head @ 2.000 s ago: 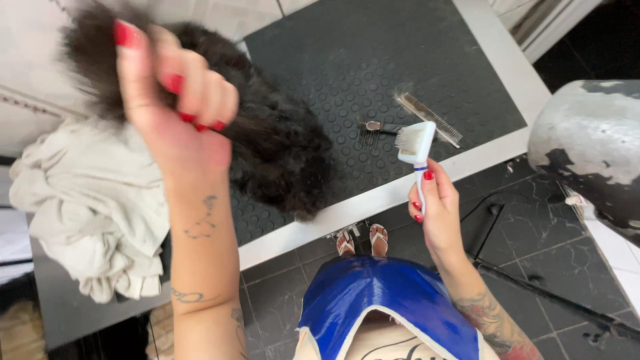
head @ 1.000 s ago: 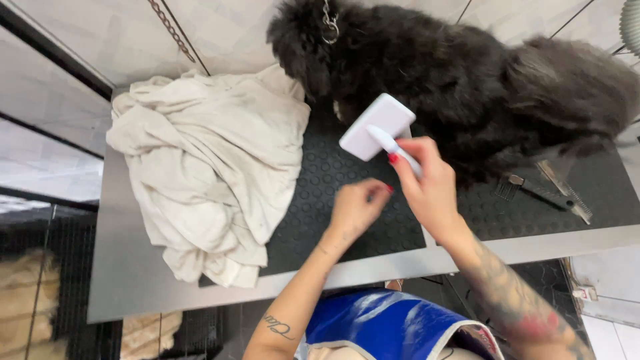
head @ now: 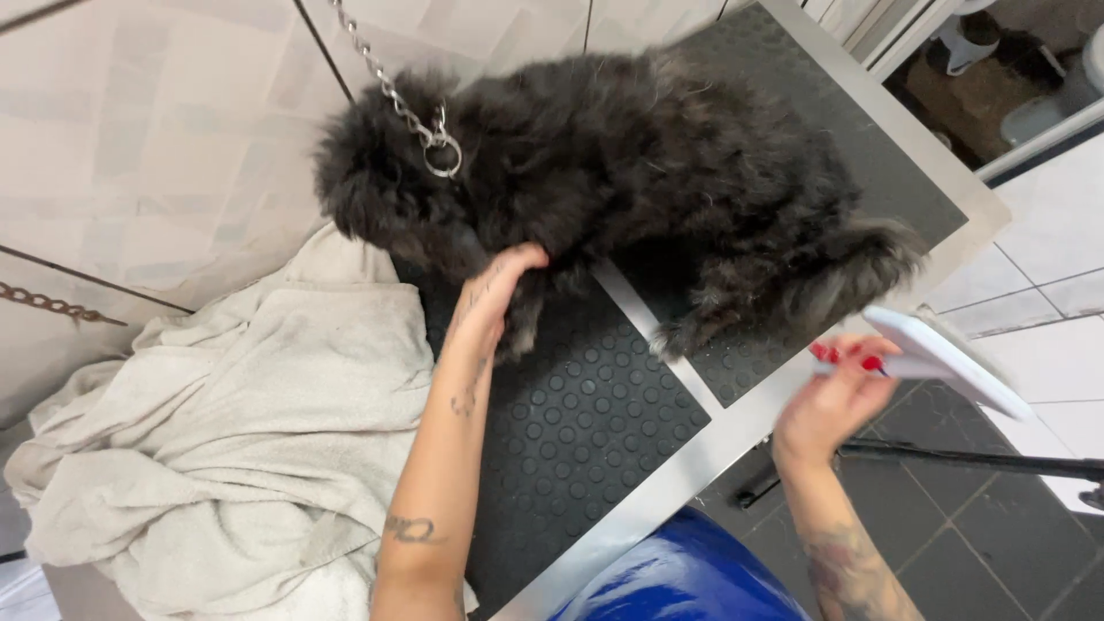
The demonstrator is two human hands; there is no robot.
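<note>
A black long-haired dog [head: 638,164] stands on the grooming table, its head at the left and a metal chain [head: 379,78] with a ring at its neck. My left hand [head: 509,276] reaches under its chest by a front leg; the fingers are mostly hidden in fur, so a hold cannot be told. At the right, past the table's front edge, my right hand [head: 837,401] grips the handle of a white slicker brush [head: 949,358], slightly blurred. The brush is apart from the dog's body, close to the tail.
A crumpled light towel [head: 259,431] lies on the table's left part. The tabletop has black studded rubber mats [head: 586,431] and a metal rim [head: 655,483]. A tiled wall [head: 172,129] rises behind. A black bar [head: 975,457] runs low at the right.
My left hand has gone from beside the brush to the dog's chest. My right hand has carried the brush rightward, away from the towel side. The view has shifted.
</note>
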